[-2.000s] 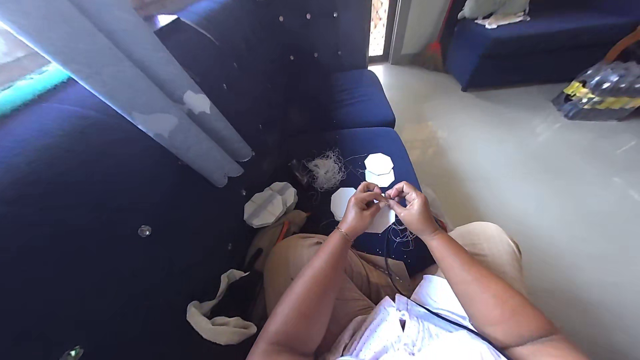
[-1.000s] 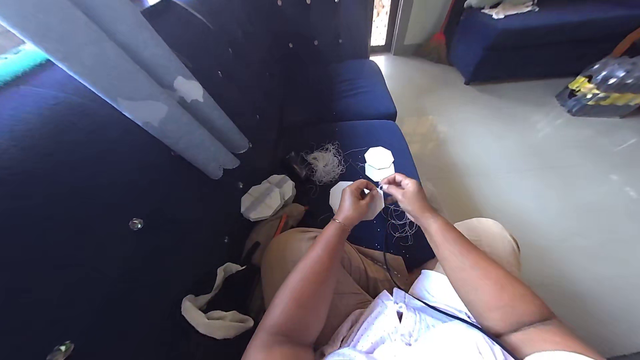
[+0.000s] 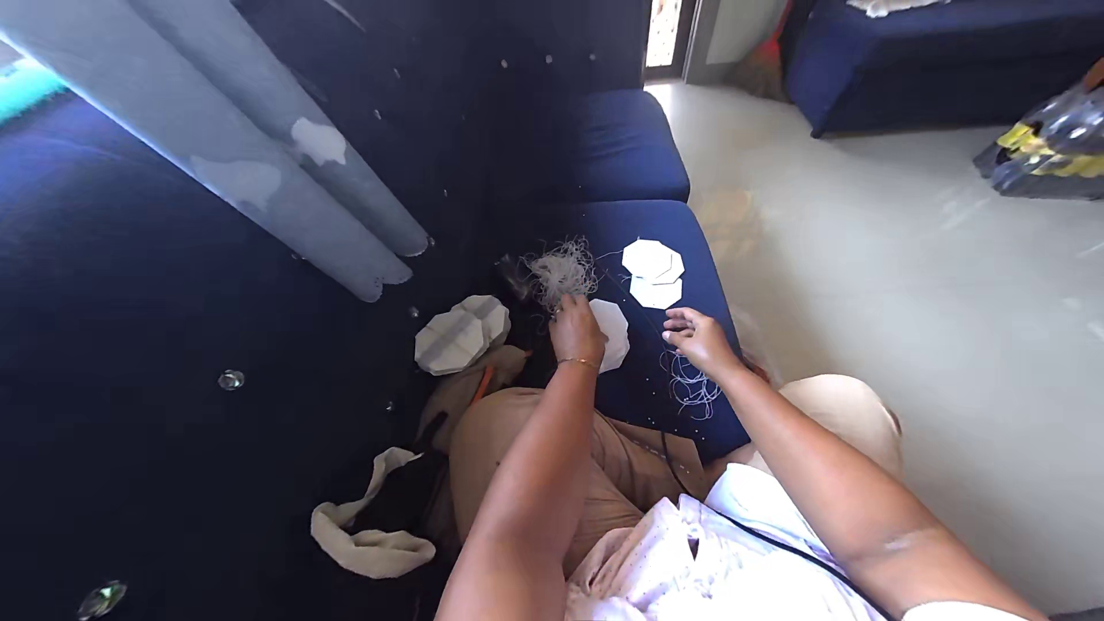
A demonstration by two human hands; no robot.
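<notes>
My left hand reaches to the near edge of a tangled heap of pale thread on the blue sofa seat; whether its fingers grip any thread cannot be made out. Beside it, partly behind the hand, lies a white octagonal piece. My right hand hovers over the seat's right side with thumb and fingers bent close; a thin thread may be between them, too fine to tell. Just beyond it several white octagonal pieces overlap. Below the right hand lies a loose coil of light thread.
More white octagonal pieces lie left of my left hand, near a brown cloth item with an orange strip. A cream-edged dark item is at lower left. Grey curtains hang at upper left. A black cord crosses my clothing.
My hands were together over the white octagonal piece and have moved apart. The left has gone forward to the thread heap; the right is now off to the right side of the seat.
</notes>
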